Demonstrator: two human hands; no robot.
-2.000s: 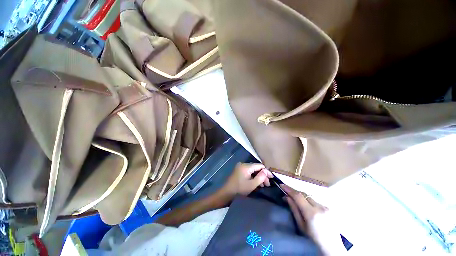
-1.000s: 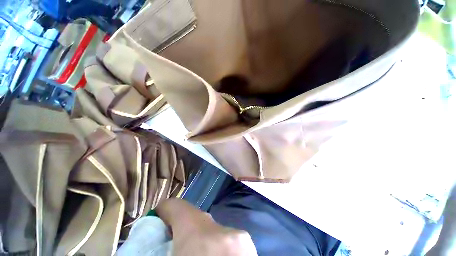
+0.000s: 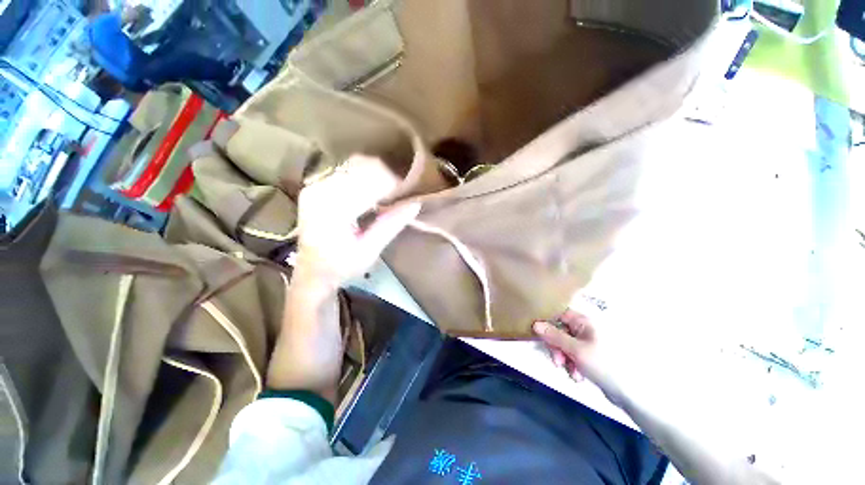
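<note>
A large brown bag body (image 3: pixel 531 227) stands open-mouthed on the white table, with a light-tan piping strip down its near side and a gold zipper line inside its mouth. My left hand (image 3: pixel 351 218) is blurred at the near corner of the bag's opening, its thumb and fingers closed around the edge there; some fingers are hidden. My right hand (image 3: pixel 569 343) is at the bag's lower edge near the table's front, thumb and finger pinching the reddish-brown trim.
Brown pieces with tan piping (image 3: pixel 142 332) are heaped at left. A red-banded brown bundle (image 3: pixel 166 152) lies behind them. The white table (image 3: pixel 721 265) has thread scraps at right. A dark device (image 3: pixel 740 54) and cable are at the upper right. My dark apron is below.
The bag has swung round and lies lower than two seconds ago. My left hand has risen from below to the bag's opening. My right hand has come to the bag's lower edge.
</note>
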